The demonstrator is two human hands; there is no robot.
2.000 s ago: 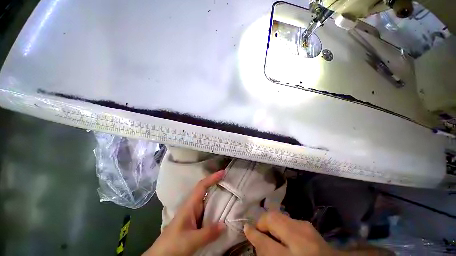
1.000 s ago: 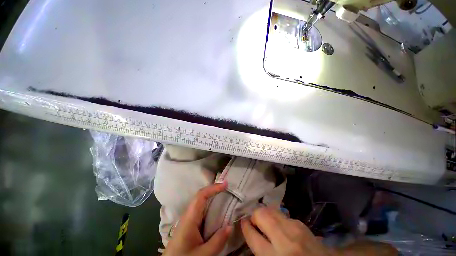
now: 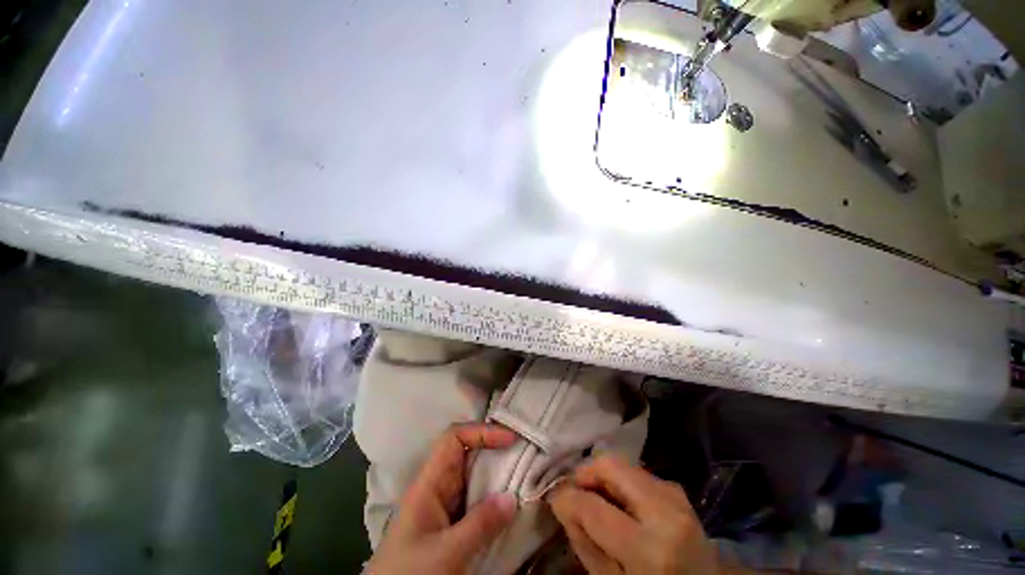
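The beige trousers point(image 3: 422, 416) lie bunched below the table's front edge. A stitched waistband point(image 3: 542, 395) runs down their middle, with a narrow belt loop point(image 3: 520, 431) across it. My left hand point(image 3: 450, 500) grips the cloth at the waistband's left side, thumb and forefinger apart on it. My right hand point(image 3: 629, 511) is at the waistband's right side, fingertips pinched on a thin pale thread point(image 3: 547, 487) near the left thumb. Whether a needle is between the fingertips cannot be seen.
The white table point(image 3: 337, 135) spans the view, with a ruler tape point(image 3: 472, 322) along its front edge. The sewing machine's needle area point(image 3: 695, 84) is lit at upper right. A slim dark metal tool point(image 3: 871, 152) lies right of it. A clear plastic bag point(image 3: 287, 388) hangs at left.
My left forefinger has shifted down and left along the waistband. My right fingertips have moved slightly, and the pale thread between the hands shows more clearly, now curved.
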